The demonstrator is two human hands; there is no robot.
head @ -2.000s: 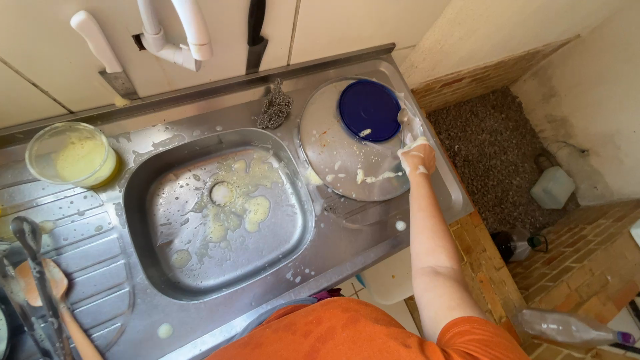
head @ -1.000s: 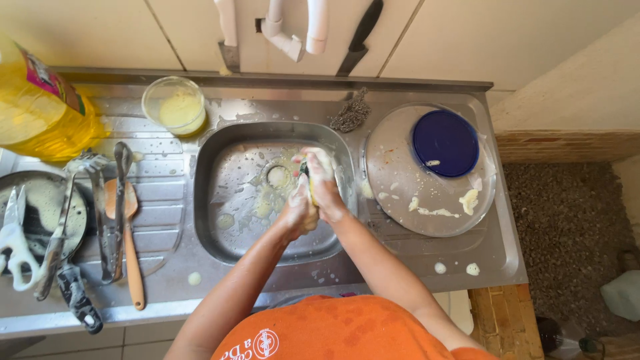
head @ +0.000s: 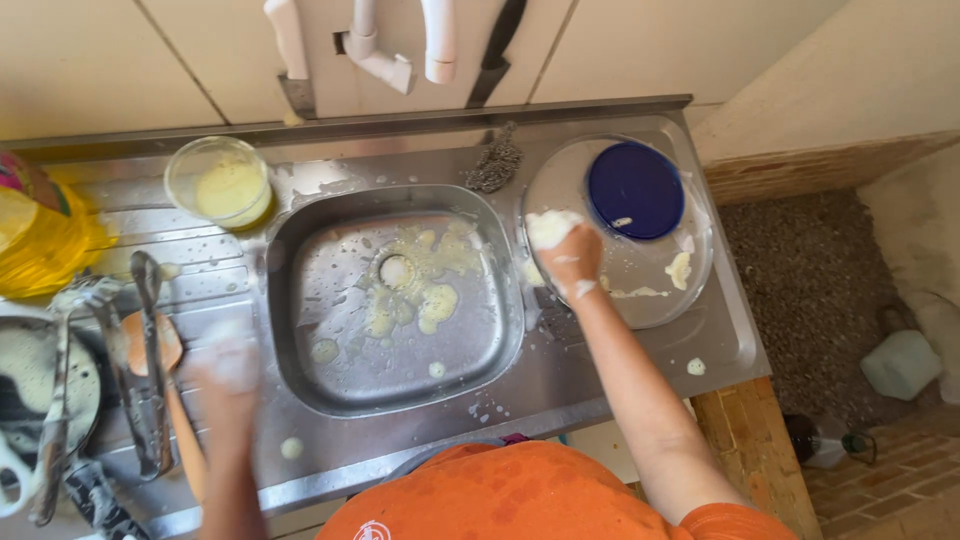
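My right hand [head: 566,251], covered in white foam, is at the left edge of a round clear lid [head: 555,180] lying right of the steel sink basin [head: 322,375]; whether it holds a sponge under the foam is unclear. A dark blue round lid [head: 636,191] rests on the clear one. My left hand [head: 229,367], foamy and motion-blurred, is left of the basin, near a wooden spoon [head: 154,345] and metal tongs [head: 150,360]; its grasp cannot be made out. A clear tub of yellowish suds [head: 219,182] stands behind, on the drainboard.
A soapy pan [head: 82,375], a white-handled utensil [head: 15,480] and a bottle of yellow liquid [head: 37,232] crowd the left side. A metal scourer [head: 496,159] lies behind the basin. White taps [head: 440,45] and knives [head: 491,60] are at the wall.
My hands were together over the basin one second ago. They have parted: the left has moved left towards the utensils, the right has moved right onto the clear lid.
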